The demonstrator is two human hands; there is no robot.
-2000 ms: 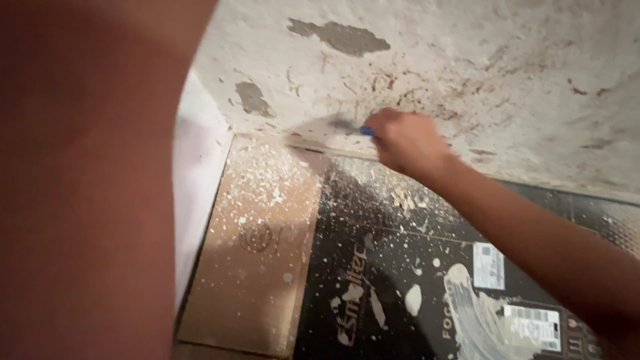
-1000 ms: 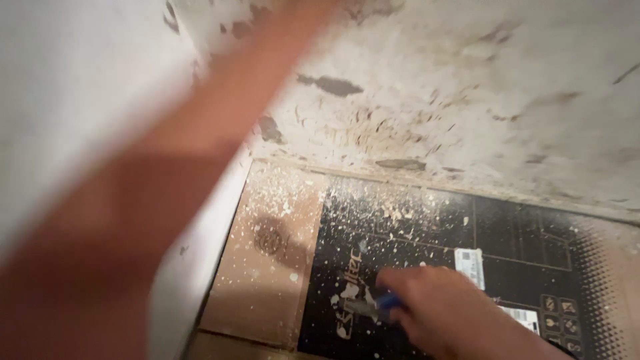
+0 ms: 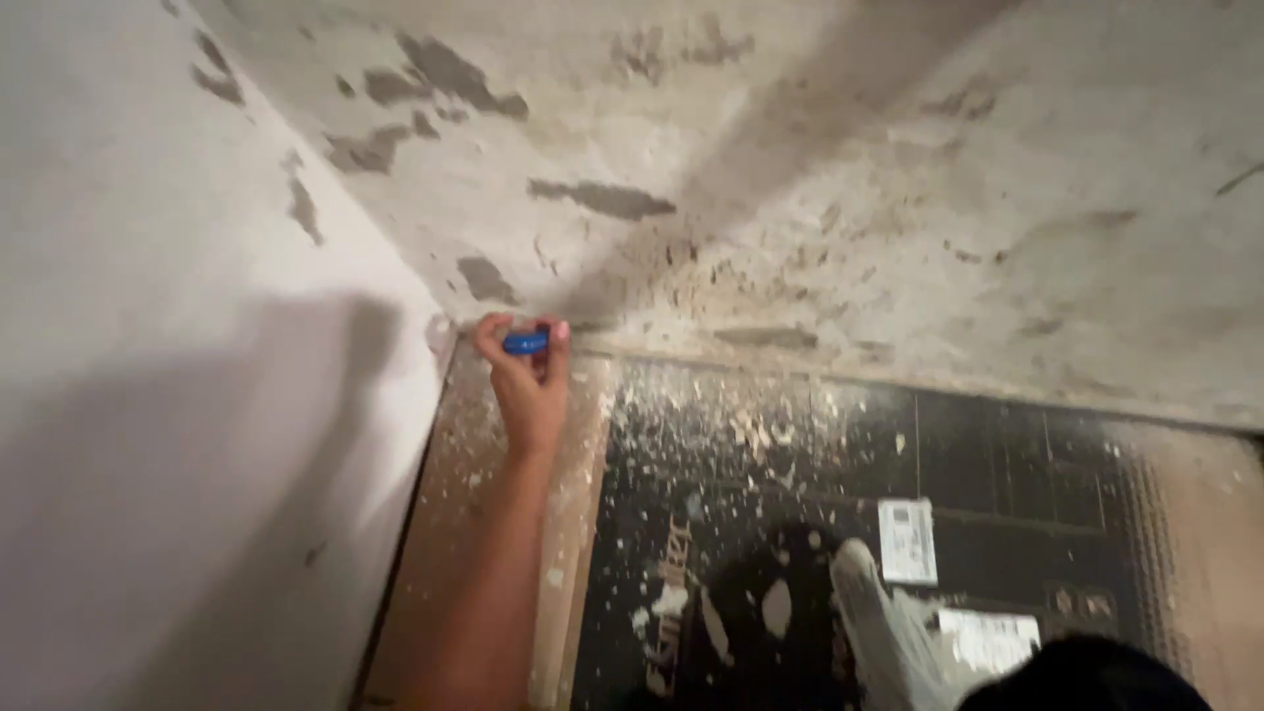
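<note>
My left hand [image 3: 523, 380] reaches in from the lower left to the foot of the wall, close to the corner. Its fingers are closed around the blue handle [image 3: 525, 343] of a small hand tool. The tool's blade cannot be made out in this view. In front of the hand, the stained plaster wall [image 3: 790, 168] has grey patches and brown marks. Below it lies brown cardboard [image 3: 474, 484], speckled with pale flakes. My right hand is not in view.
A smooth white wall [image 3: 178, 326] stands at the left. Black printed cardboard [image 3: 987, 454] covers the floor at centre and right, bearing flakes, labels [image 3: 907, 541] and a whitish smear [image 3: 889, 622]. A dark rounded thing [image 3: 1086, 676] shows at the bottom edge.
The blue-handled tool was in my right hand above the black cardboard; now my left hand holds it by the wall corner. My left arm has come down from across the wall.
</note>
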